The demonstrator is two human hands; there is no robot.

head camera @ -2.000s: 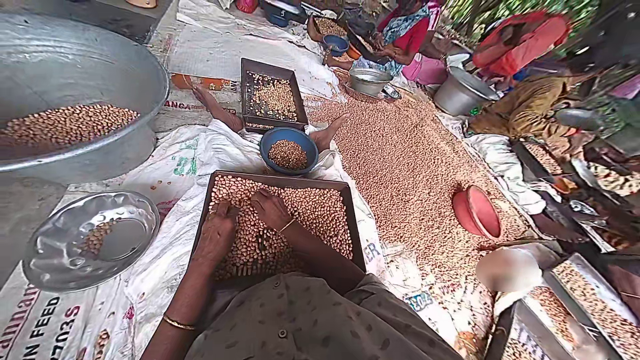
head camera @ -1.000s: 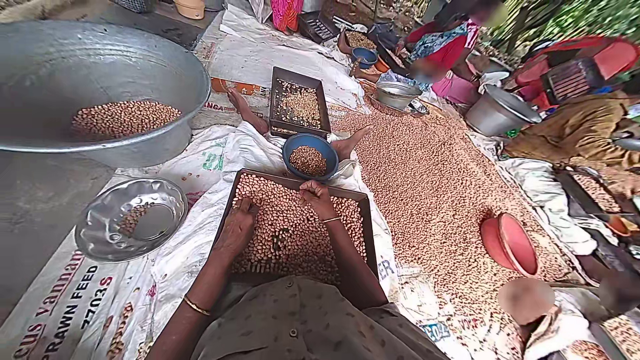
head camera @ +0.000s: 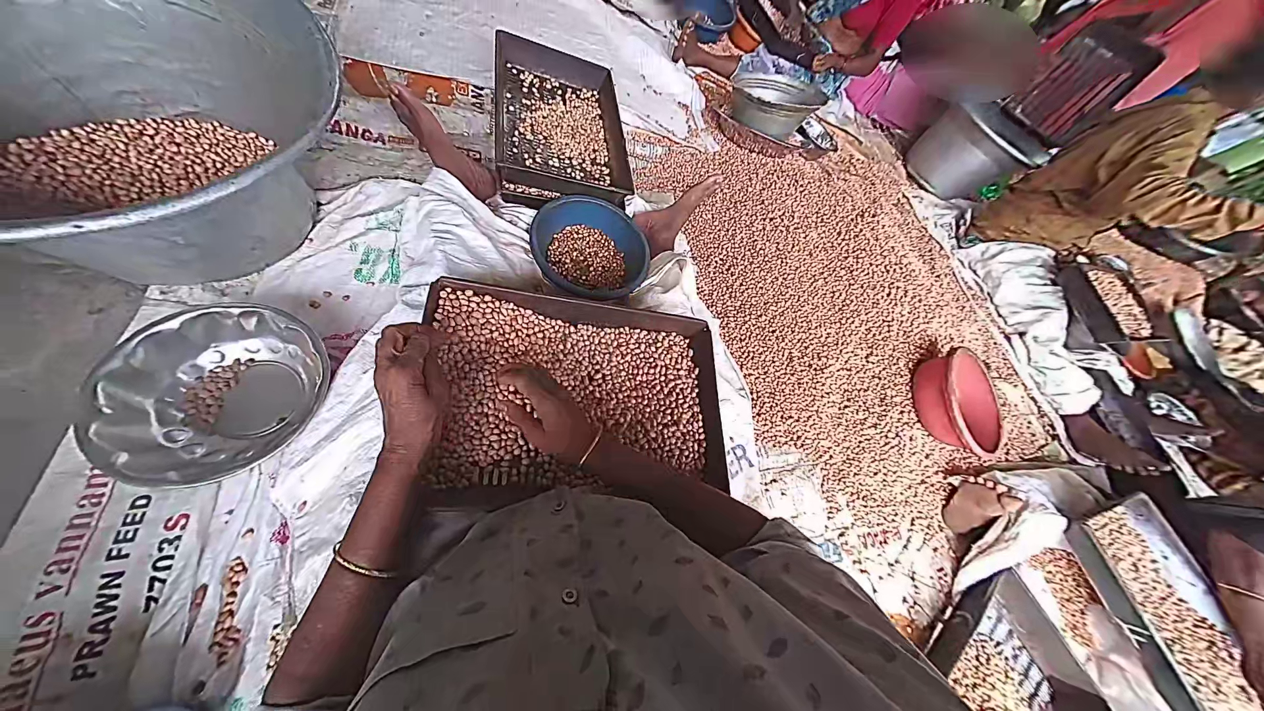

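Observation:
A dark rectangular metal tray [head camera: 713, 395] full of light brown nuts or large seeds lies across my lap. Curled at the tray's left edge, my left hand [head camera: 410, 380] has its fingers bent inward; whether a nut is inside cannot be seen. My right hand [head camera: 548, 413] rests low over the middle of the tray, palm turned left, with a few nuts at its fingers. Just beyond the tray is a blue bowl [head camera: 590, 247] part-filled with darker nuts. Behind that bowl, a second dark tray [head camera: 563, 123] holds paler nuts. A shiny metal dish [head camera: 202, 395] with a few nuts lies at left.
A large metal basin [head camera: 237, 222] with nuts stands at the upper left. Spread nuts [head camera: 820, 296] cover the sheet at right, with a red bowl [head camera: 958, 400] tipped on them. Metal pots [head camera: 973, 148], more trays [head camera: 1165, 592] and several people are farther right. Printed sacks [head camera: 109, 592] lie underneath.
My right hand has moved from the far part of the tray nearer to me, towards its middle. My left hand has shifted to the tray's left edge. The view has moved somewhat.

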